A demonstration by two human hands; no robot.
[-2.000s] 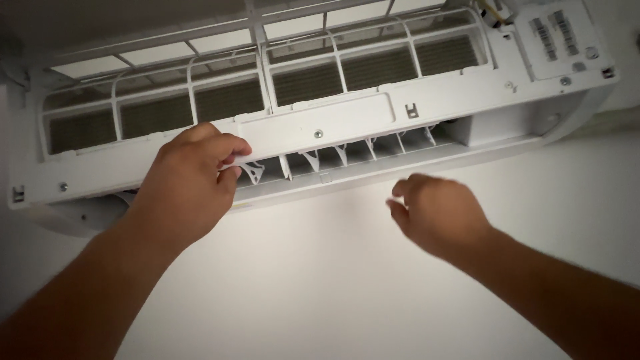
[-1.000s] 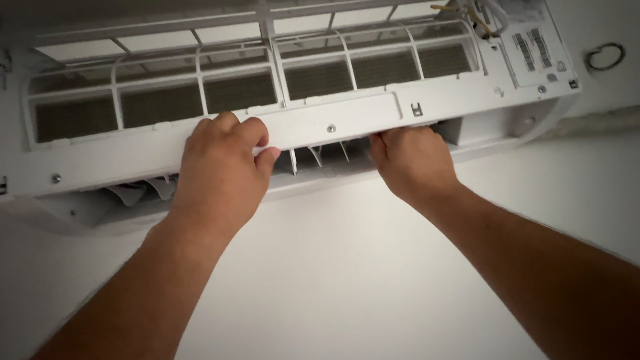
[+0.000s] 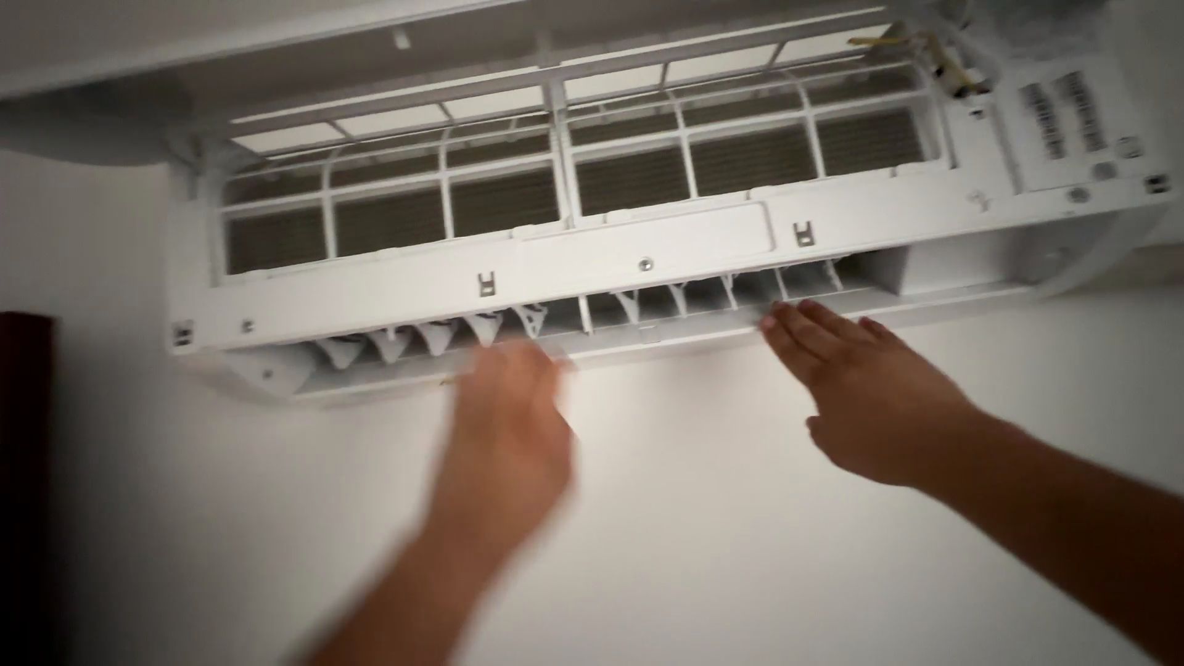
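A white wall-mounted air conditioner indoor unit [image 3: 573, 259] spans the upper view, its front panel [image 3: 277, 37] raised and the coil fins showing behind a grid frame [image 3: 564, 139]. Along the bottom runs the air outlet, with several white vertical louver vanes [image 3: 532, 319] in it. My left hand [image 3: 507, 425], blurred, is just below the outlet's lower edge, left of centre; its fingers point up and whether they touch the unit cannot be told. At the outlet's right part, my right hand [image 3: 865, 398] has its fingers extended, fingertips at the lower lip, holding nothing visible.
Wires with a connector [image 3: 948, 69] hang at the unit's upper right, near a label with writing. A screw [image 3: 646, 265] sits in the middle of the lower frame. A pale wall [image 3: 666, 518] lies behind, and a dark upright object [image 3: 28, 481] stands at the far left.
Both hands have come down from the lower frame and outlet, where they were a second ago. The right hand's fingers have straightened. The view has shifted, showing more of the raised panel.
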